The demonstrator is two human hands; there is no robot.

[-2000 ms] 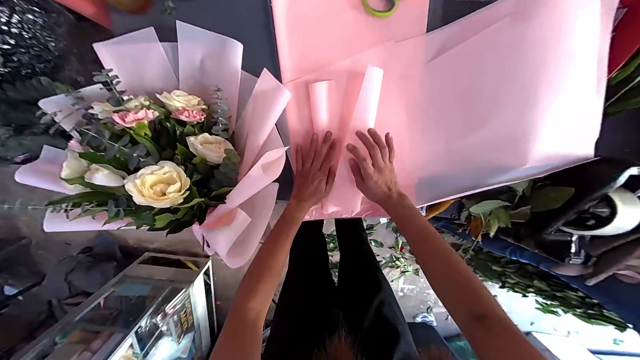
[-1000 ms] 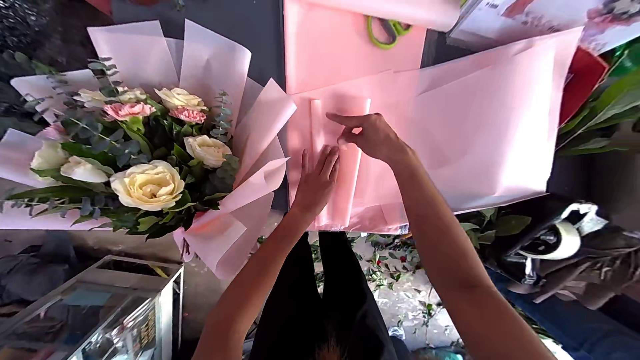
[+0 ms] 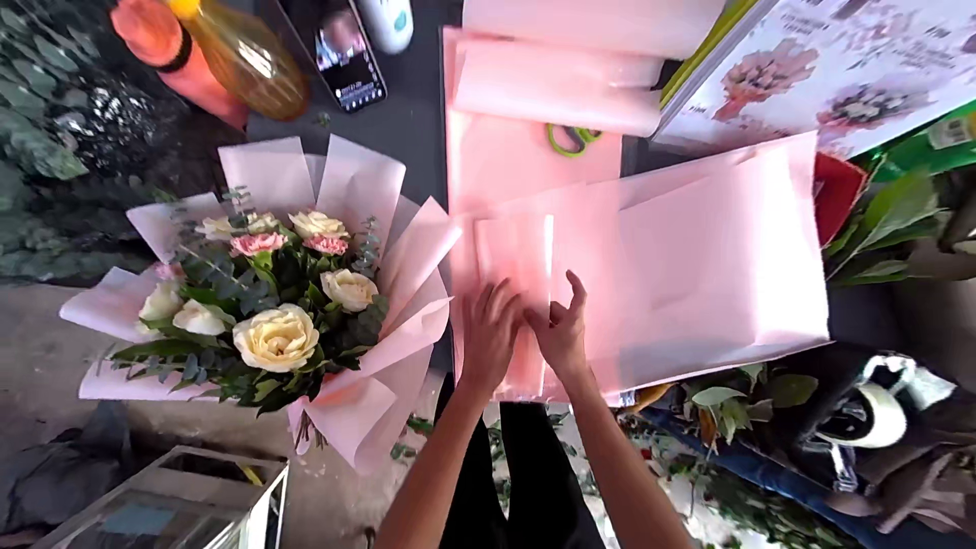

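A folded strip of pink wrapping paper lies on larger pink wrapping sheets on the dark table. My left hand rests flat on the strip with fingers spread. At the strip's right edge, my right hand has its index finger raised and its other fingers curled; whether it pinches the paper cannot be told. Left of my hands lies a bouquet of cream roses and pink carnations, wrapped in pale pink paper. Green-handled scissors sit above my hands, their blades hidden under rolled pink paper.
A phone, a spray bottle with amber liquid and a white bottle stand at the back left. A flower-printed box or book lies at the back right. Below right are leafy stems and a tape roll.
The two separate curled folds in the paper now lie as one flatter strip. My right hand has moved from on top of the paper to the strip's right edge. The view has shifted.
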